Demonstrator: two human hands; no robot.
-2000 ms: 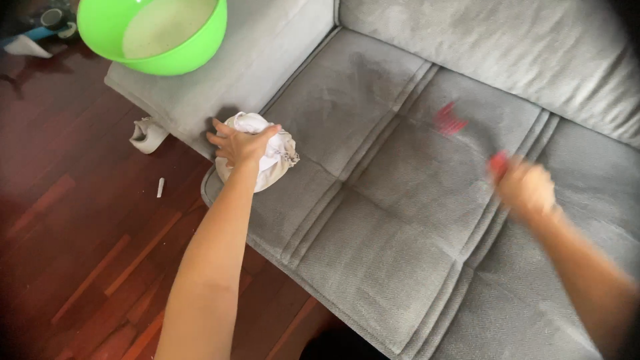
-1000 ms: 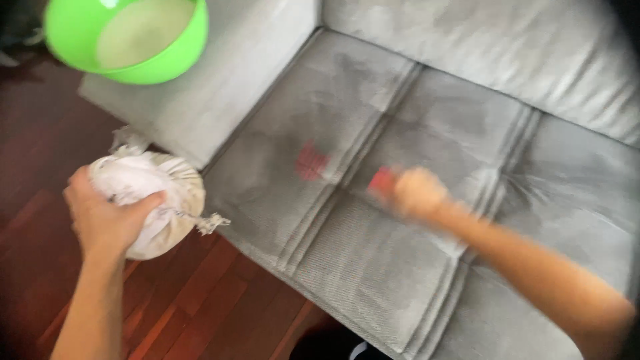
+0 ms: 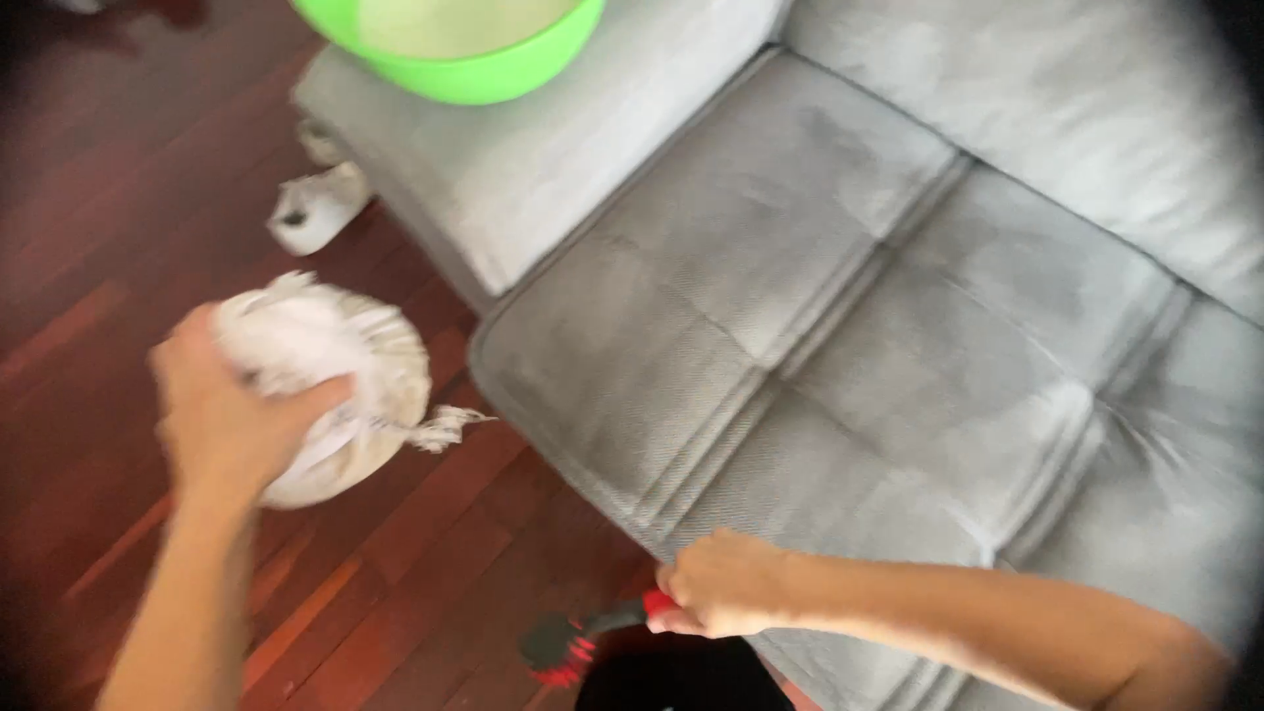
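Observation:
My left hand (image 3: 232,405) grips a round bundle of whitish cloth (image 3: 380,380) above the wooden floor, left of the sofa seat's rounded corner; frayed or tied ends stick out of it. My right hand (image 3: 726,583) is closed around the red and dark handle of a brush with red bristles (image 3: 558,650), at the seat's front edge. The brush head hangs over the floor, beyond the edge of the grey sofa seat (image 3: 849,326). Darker and lighter patches mark the seat fabric.
A bright green bowl (image 3: 479,74) with pale, cloudy contents stands on the sofa's armrest (image 3: 553,148). A small white object (image 3: 321,207) lies on the dark red wooden floor (image 3: 128,395) beside the armrest. Something black, perhaps my clothing, shows at the bottom edge.
The cloth bundle, earlier on the seat corner under my left hand, is now held over the floor. My right hand has brought the brush from the seat to its front edge.

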